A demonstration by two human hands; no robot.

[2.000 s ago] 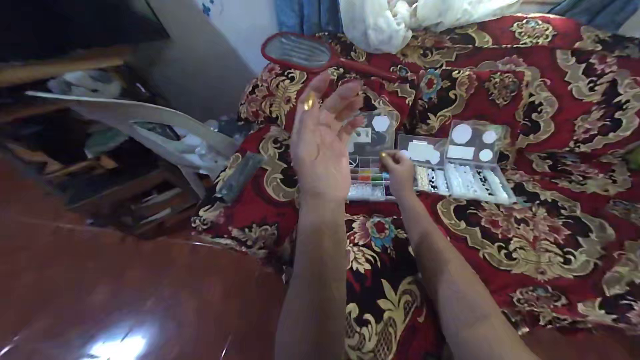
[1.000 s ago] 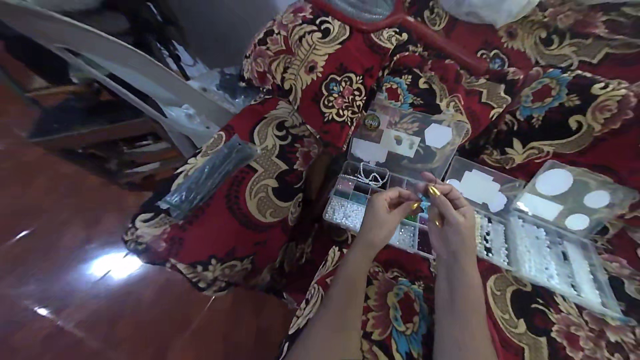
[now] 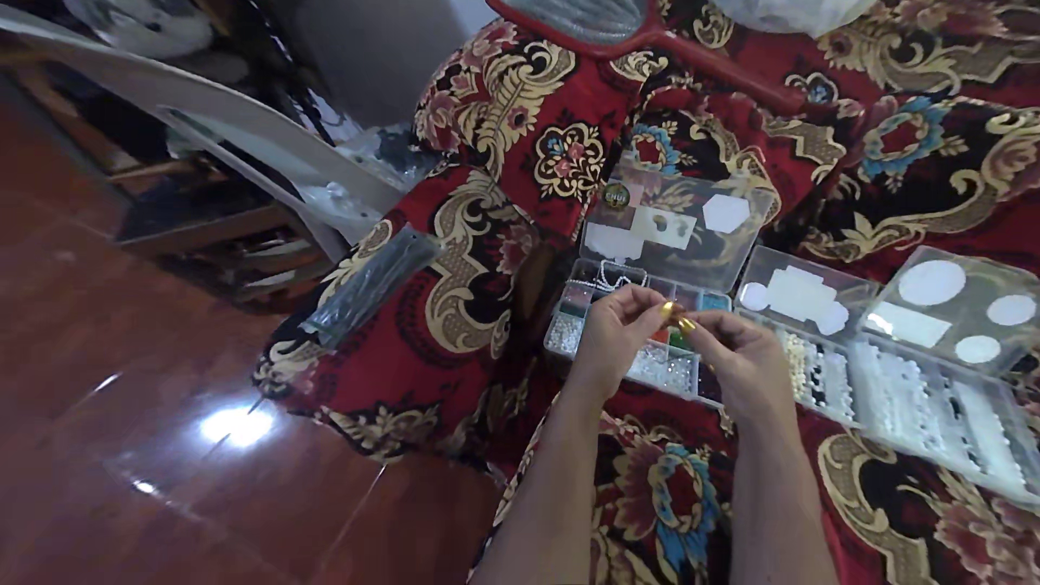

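Note:
My left hand (image 3: 613, 333) and my right hand (image 3: 747, 357) meet at the fingertips above a clear plastic bead organizer (image 3: 556, 345). Their thumbs and forefingers are pinched together; whatever lies between them is too small to make out. White and clear beads (image 3: 662, 370) fill the organizer's front compartments, and a strand of small pale beads (image 3: 605, 280) lies in a back one. Its lid (image 3: 691, 240) stands raised behind. To the right, another lidded box (image 3: 821, 378) holds cream, black and white beads, beside a larger box of white beads (image 3: 926, 406).
Patterned red fabric (image 3: 463, 325) covers the seat beneath the boxes. A dark item in a plastic sleeve (image 3: 374, 288) lies to the left. At the back rests a red-framed racket (image 3: 650, 36), partly cut off. A pale plastic chair (image 3: 268, 138) stands at the left above the tiled floor (image 3: 162, 463).
My hands were apart two seconds ago, the left raised with its palm showing and the right at the boxes. They have come together over the bead organizer. The view has tilted downward.

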